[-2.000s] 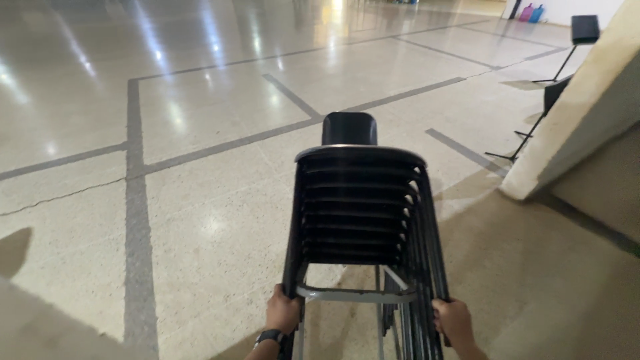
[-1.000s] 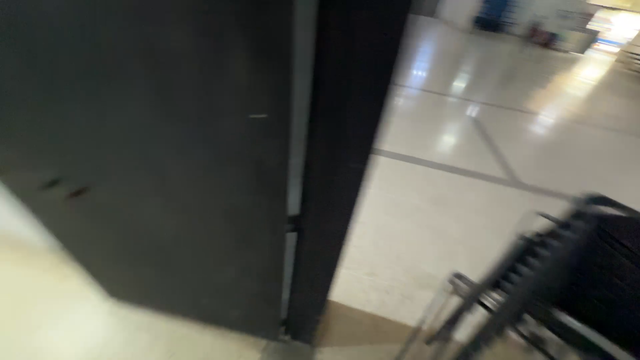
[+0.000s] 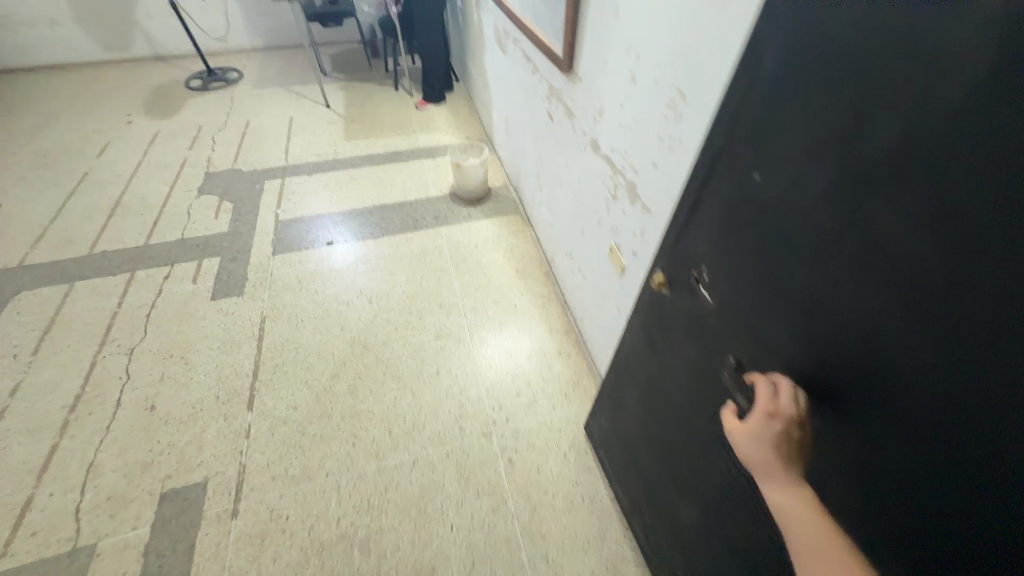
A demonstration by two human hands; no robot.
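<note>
My right hand [image 3: 770,424] is at the black pull handle [image 3: 738,386] of a black door [image 3: 880,240], its fingers and thumb curled around the handle. Above the handle, the door has a brass-coloured lock part [image 3: 659,281] near its edge and a small damaged hole [image 3: 702,286]. The door stands at an angle beside a scuffed white wall [image 3: 624,136]. My left hand is out of view.
A whitish plastic bucket [image 3: 470,172] stands on the floor by the wall. Farther back are a person in dark trousers [image 3: 434,52], a black chair [image 3: 330,11] and a round-based stand [image 3: 214,78]. A framed board [image 3: 570,36] hangs on the wall.
Two seconds ago both hands held a stack of black chairs; now my right hand is on the door handle and the stack is out of view. The view has swung to another room area.
</note>
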